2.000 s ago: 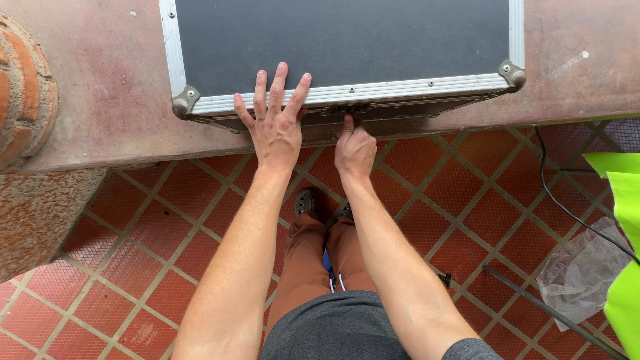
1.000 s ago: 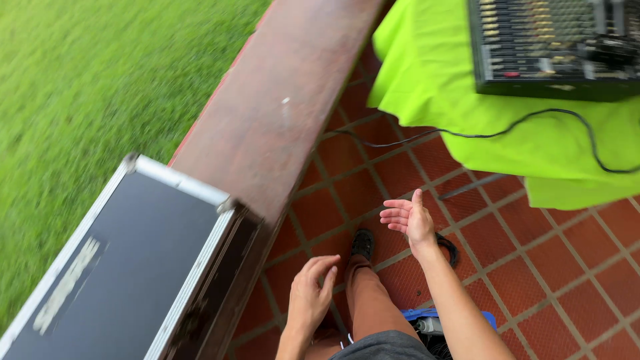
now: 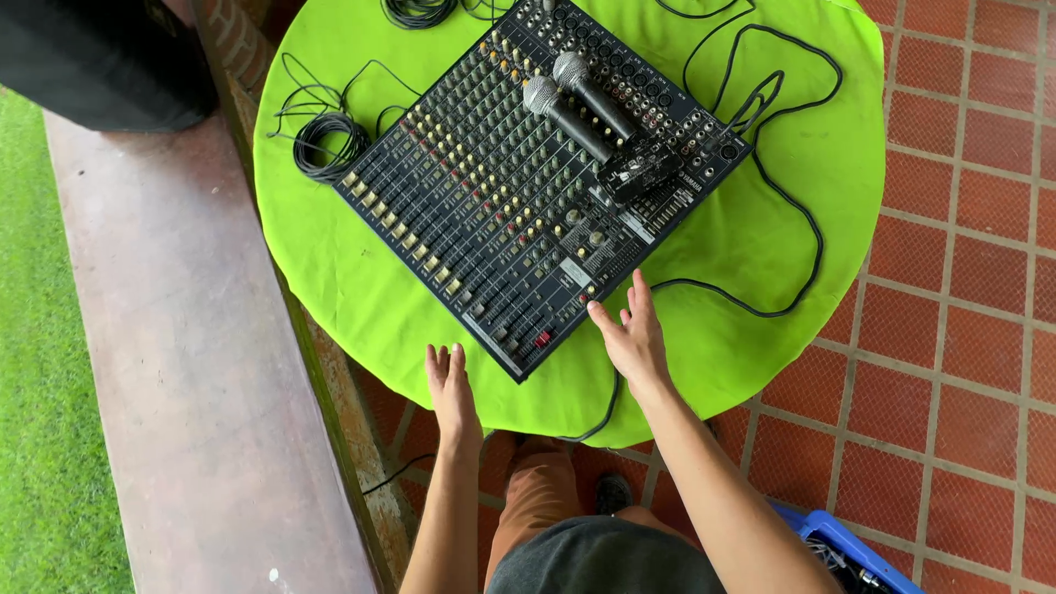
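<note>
A black Yamaha audio mixing console (image 3: 495, 181) lies at an angle on a round table with a bright green cloth (image 3: 346, 272). Two handheld microphones (image 3: 569, 120) (image 3: 598, 95) and a small black device (image 3: 639, 172) rest on top of it. My left hand (image 3: 454, 396) is over the cloth's near edge, left of the console's near corner, fingers apart and holding nothing. My right hand (image 3: 635, 334) is beside the console's right near edge, thumb and fingers spread and empty; whether it touches the console I cannot tell.
Coiled black cables (image 3: 330, 147) (image 3: 419, 8) and a looping black cable (image 3: 817, 247) lie on the cloth. A low ledge (image 3: 190, 371) runs along the left, with a black object (image 3: 107, 58) on it. A blue crate (image 3: 850, 544) holding cables stands on the tiled floor (image 3: 932, 346).
The view has swung right from the black flight case to the table. Two seconds ago both hands were at the case's front edge; now they are raised near the mixing console.
</note>
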